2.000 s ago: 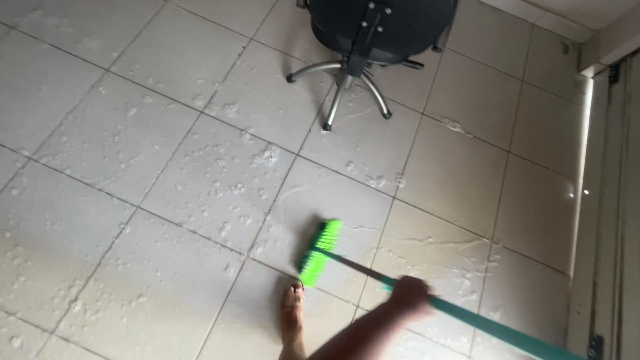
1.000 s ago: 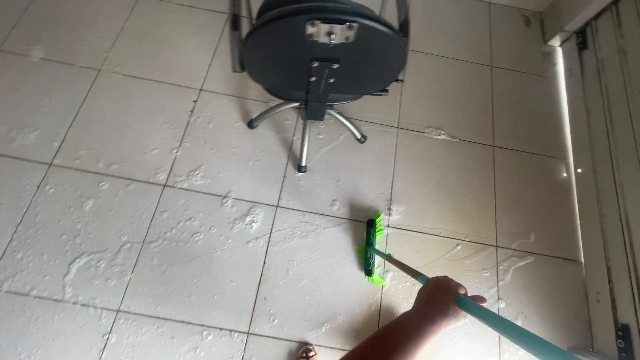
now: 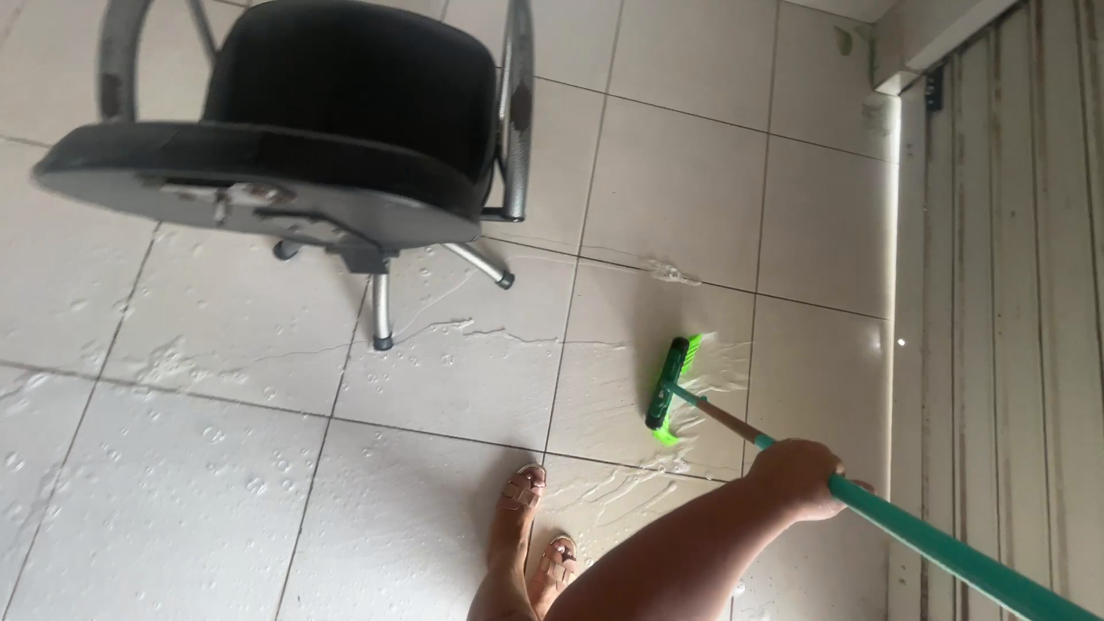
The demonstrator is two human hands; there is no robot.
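Note:
My left hand (image 3: 798, 479) is closed around the green handle (image 3: 949, 548) of a push broom, partway along the pole. The pole runs out of view at the lower right. At its other end, the dark green broom head (image 3: 667, 384) with bright lime bristles rests on wet floor tiles (image 3: 638, 517), left of the slatted door. Thin suds and streaks of water lie around the bristles. My right hand is out of view. My feet in strapped sandals (image 3: 523, 487) stand below and left of the broom head.
A black swivel chair (image 3: 354, 86) with metal armrests and legs stands at the upper left. A pale slatted door (image 3: 1000, 302), light showing along its edge, borders the floor on the right. Soap bubbles (image 3: 216, 435) and shallow water spread over tiles at the left.
The broom head has moved right across the tiles, closer to the slatted door, with my left hand still around the pole. The view has shifted, showing the chair nearer and both feet.

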